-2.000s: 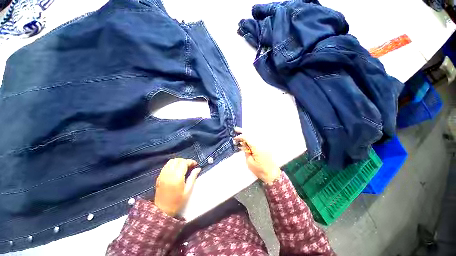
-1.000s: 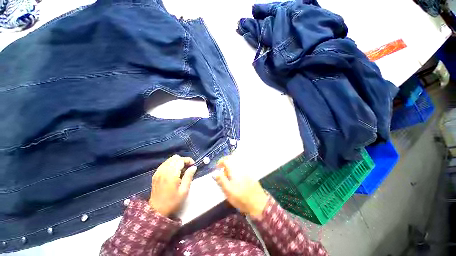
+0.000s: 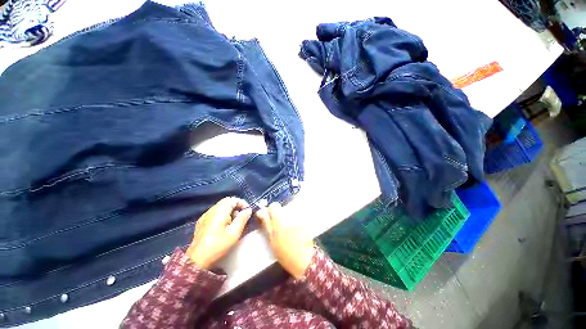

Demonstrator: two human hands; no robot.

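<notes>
A dark blue denim jacket [image 3: 128,141] lies spread on the white table, with an oval armhole opening showing white inside. A button placket [image 3: 141,270] with pale round buttons runs along its edge nearest my body. My left hand [image 3: 220,230] pinches the placket edge between thumb and fingers. My right hand [image 3: 287,239] is close beside it, its fingertips at the same edge near a button, just right of the left fingertips. No tool can be made out in either hand.
A second crumpled denim garment [image 3: 411,115] hangs partly over the table edge at the right. A red-orange strip [image 3: 477,75] lies beyond it. A green crate [image 3: 401,247] and blue crates [image 3: 475,215] stand below. A striped cloth [image 3: 24,20] is at the far left.
My right hand has moved left along the placket, from its upper end to beside my left hand. My left hand stays at the edge. The view has shifted slightly.
</notes>
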